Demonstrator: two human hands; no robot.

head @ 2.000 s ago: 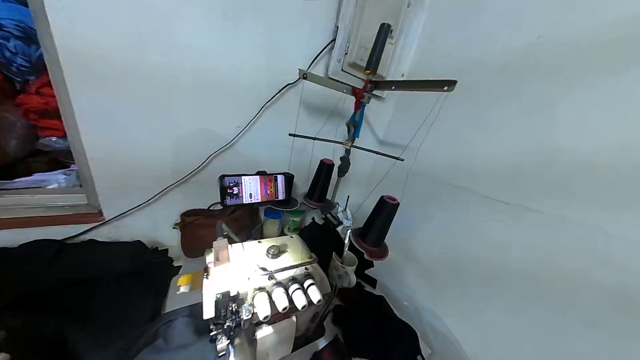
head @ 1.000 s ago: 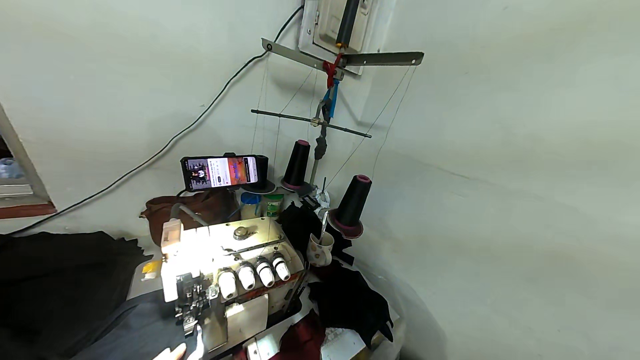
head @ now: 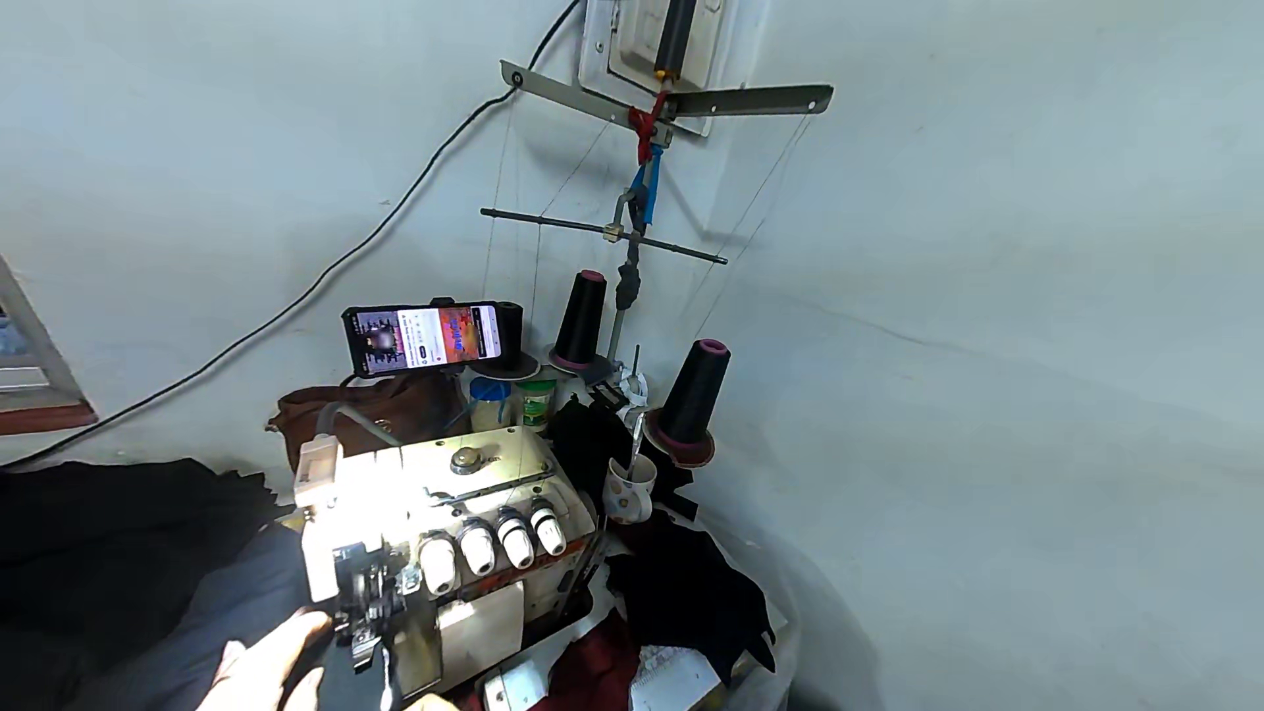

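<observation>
An overlock sewing machine (head: 494, 454) with white tension knobs stands at lower centre, its left end brightly lit. My left hand (head: 267, 667) is at the bottom left, fingers spread beside the presser foot area (head: 365, 602), over dark fabric (head: 237, 612); whether it presses the cloth is unclear. Of my right hand only a fingertip (head: 432, 703) shows at the bottom edge, below the machine's front cover, so its hold is hidden. Black cone spools of thread (head: 694, 395) stand behind and to the right, with threads running up to a metal thread stand (head: 632, 232).
A phone (head: 425, 338) is propped above a brown leather bag (head: 365, 410). Small jars (head: 491, 405) and a patterned cup (head: 630, 491) stand behind the machine. Black scraps (head: 691, 592) and dark red cloth (head: 597, 667) lie to the right. Black fabric (head: 109, 553) covers the left.
My left hand has come further into view beside the presser foot area; one second ago only fingertips showed at the bottom edge. Two seconds ago no hand was plainly visible. The view has shifted.
</observation>
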